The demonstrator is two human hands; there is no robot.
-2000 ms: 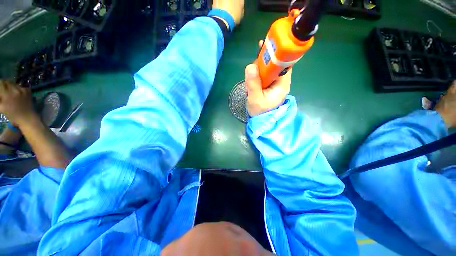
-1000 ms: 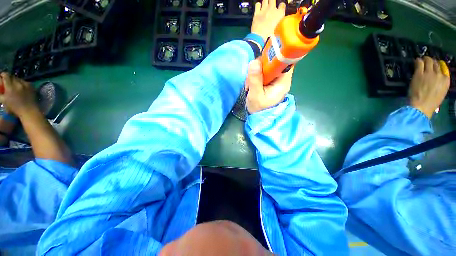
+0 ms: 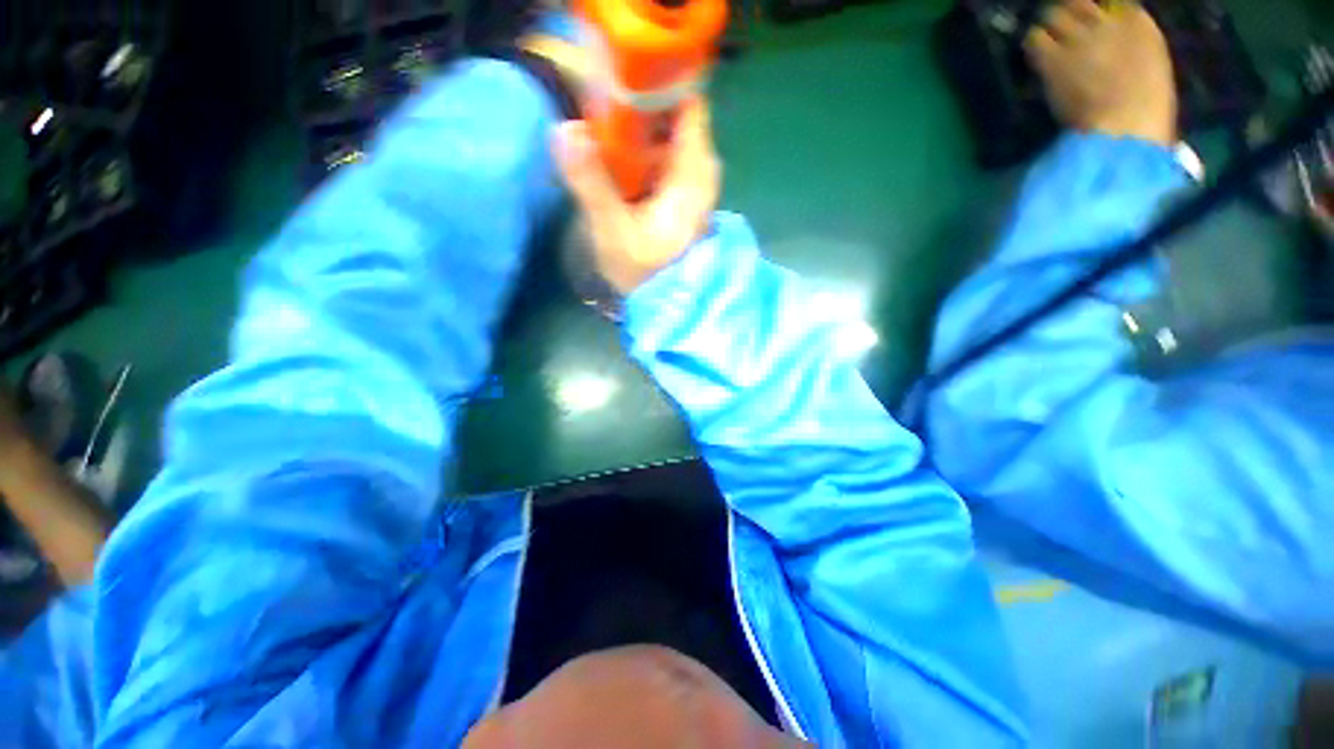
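Observation:
The frame is blurred. My right hand (image 3: 651, 205) is wrapped around the orange electric screwdriver (image 3: 639, 88), which stands upright near the top edge. The tool's tip is hidden below my hand. My left forearm reaches to the top of the frame, left of the screwdriver. Only a strip of my left hand (image 3: 568, 51) shows beside the tool, and its fingers are hidden. A sliver of the screw dish (image 3: 603, 306) shows under my right wrist.
Black compartment trays (image 3: 340, 91) line the far left. A neighbour's hand (image 3: 1108, 66) is over a dark tray (image 3: 995, 88) at upper right, and a dark strap crosses that sleeve. At left are another person's arm and a dish (image 3: 51, 403).
The whole view has tilted and shifted. My right hand still holds the screwdriver, now further left and higher in the frame. My left fingers, visible a second ago by the trays, are now hidden.

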